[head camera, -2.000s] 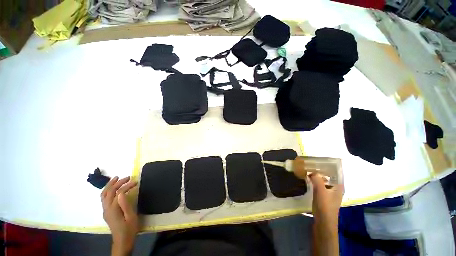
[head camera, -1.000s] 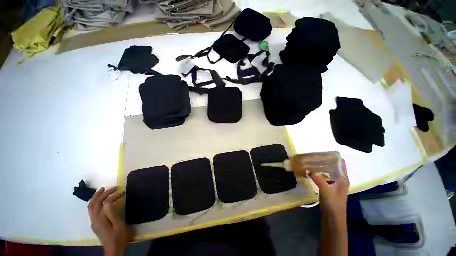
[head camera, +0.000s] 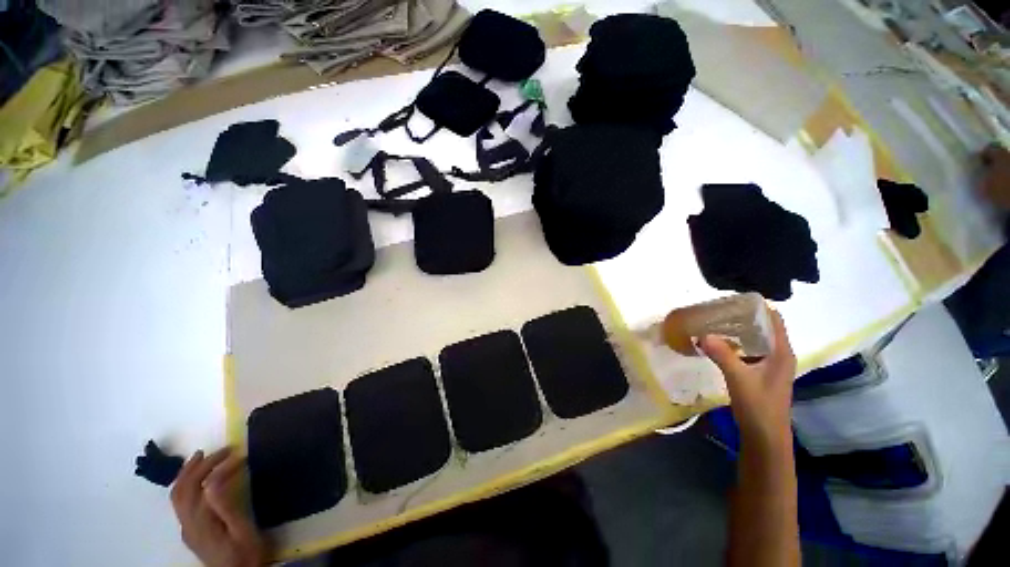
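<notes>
Several black rounded panels lie in a slanting row on the beige work board (head camera: 421, 299); the leftmost panel (head camera: 297, 456) is beside my left hand and the rightmost panel (head camera: 574, 361) is nearest the bottle. My right hand (head camera: 748, 360) holds the clear glue bottle (head camera: 720, 326) of amber-brown liquid on its side, right of the row; its nozzle is hard to make out. My left hand (head camera: 216, 504) rests at the board's lower left corner with its fingers bent, apparently holding nothing.
A black stack (head camera: 313, 240) and a smaller pile (head camera: 454, 232) are at the board's far edge. Two tall black piles (head camera: 600, 191) stand right of them. Black straps (head camera: 408, 177) lie behind. Notched black pieces (head camera: 755, 240) lie right, a scrap (head camera: 158, 463) left. A hand (head camera: 993, 175) shows far right.
My right hand has drawn the bottle away from the rightmost panel, out to the right. My left hand stays at the board's left corner. The view has turned and shifted.
</notes>
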